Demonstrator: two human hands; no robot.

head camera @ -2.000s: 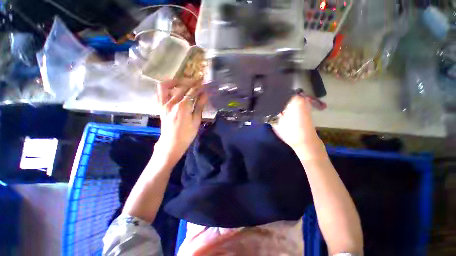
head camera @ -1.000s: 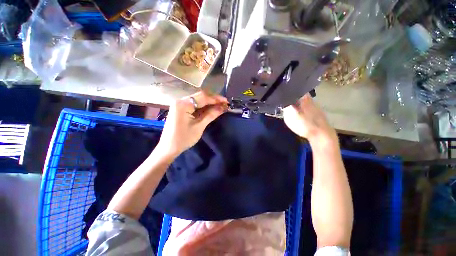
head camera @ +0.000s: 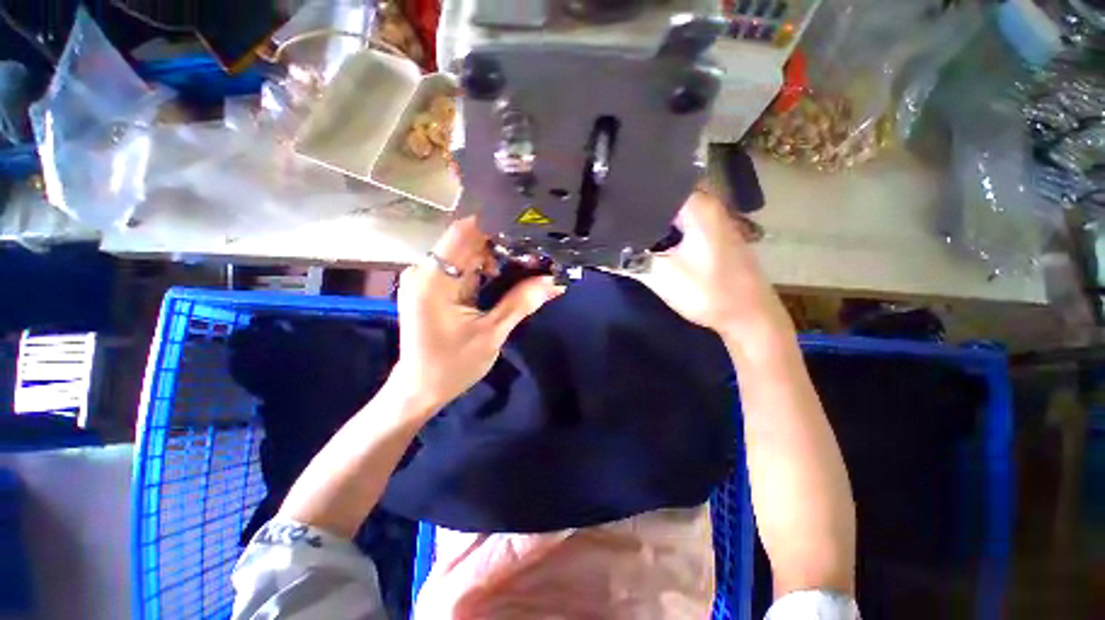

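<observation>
The dark navy bucket hat [head camera: 594, 412] hangs from under the button-sewing machine [head camera: 582, 145] and spreads over my lap. The small shiny button clamp [head camera: 574, 274] sits at the hat's top edge. My left hand [head camera: 461, 315] is at the left of the clamp, its thumb and fingers closed on the hat cloth, thumb tip beside the clamp. My right hand [head camera: 703, 267] holds the hat at the right of the clamp; its fingertips are partly hidden by the machine head. No button shows clearly at the clamp.
The cream button tray [head camera: 354, 115] stands left of the machine, partly behind it. A pile of tan buttons [head camera: 818, 127] in clear plastic and a dark object [head camera: 737, 177] lie at the right. Blue crates [head camera: 200, 448] with dark cloth flank my lap; pink cloth [head camera: 582, 575] covers it.
The view has shifted and turned against the machine. My left hand has moved from the tray side to the hat beside the clamp, its thumb now on the cloth. My right hand stays at the right side.
</observation>
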